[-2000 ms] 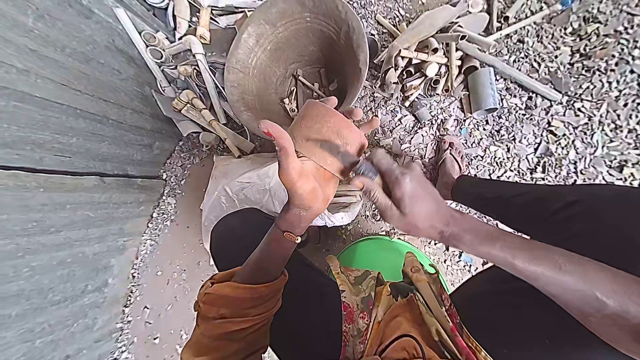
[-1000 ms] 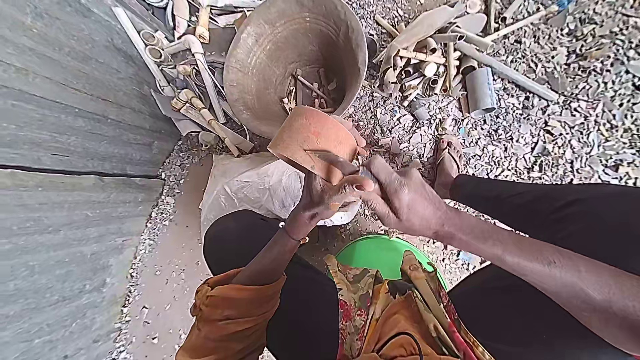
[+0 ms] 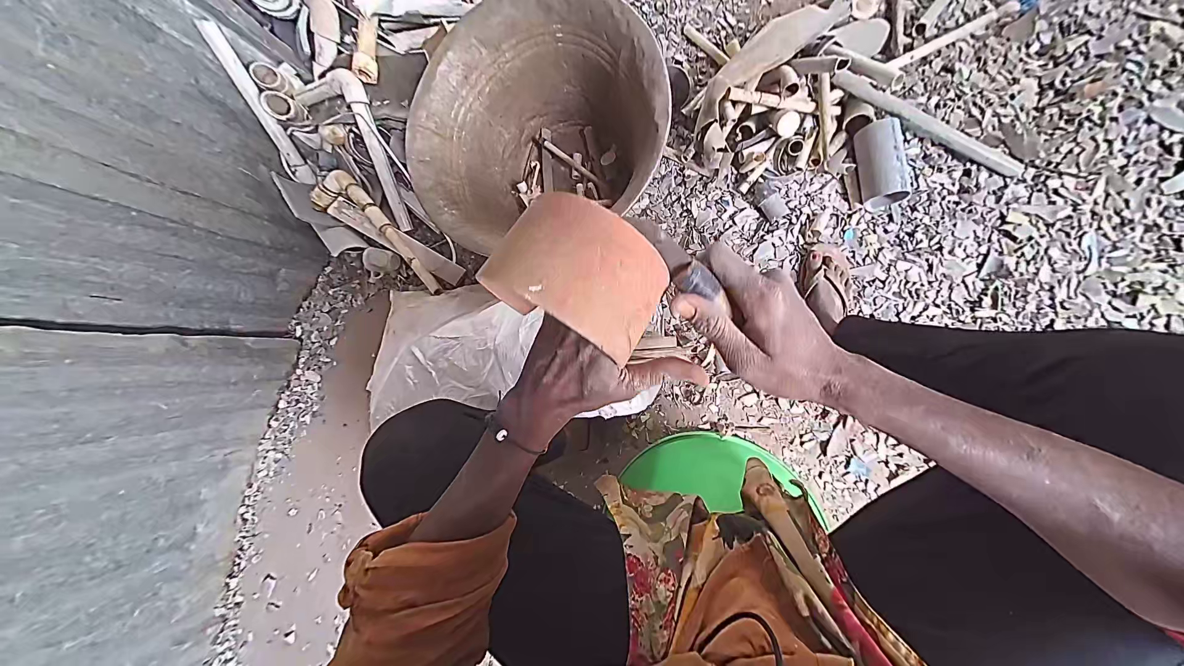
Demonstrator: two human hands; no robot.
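Note:
A curved piece of orange-brown pipe (image 3: 583, 268) rests over my left hand (image 3: 578, 370), whose fingers are hidden inside it and whose thumb sticks out to the right below its edge. Just right of the piece, my right hand (image 3: 763, 324) is closed around a dark tool (image 3: 698, 280), its blade or head partly hidden behind the pipe piece and the fingers. Whether the tool touches the piece cannot be told.
A large worn basin (image 3: 444, 139) with short scraps stands ahead. Pipe offcuts (image 3: 786, 120) lie at its right, more pipes (image 3: 370, 139) at its left. A white plastic sack (image 3: 444, 342) lies below the basin, a green plastic tub (image 3: 689, 462) between my legs, and a grey wall (image 3: 120, 185) at left.
My left hand has turned from palm up to back up, and the pipe piece has turned with it. My right hand, with the tool, has stayed at the piece's right side.

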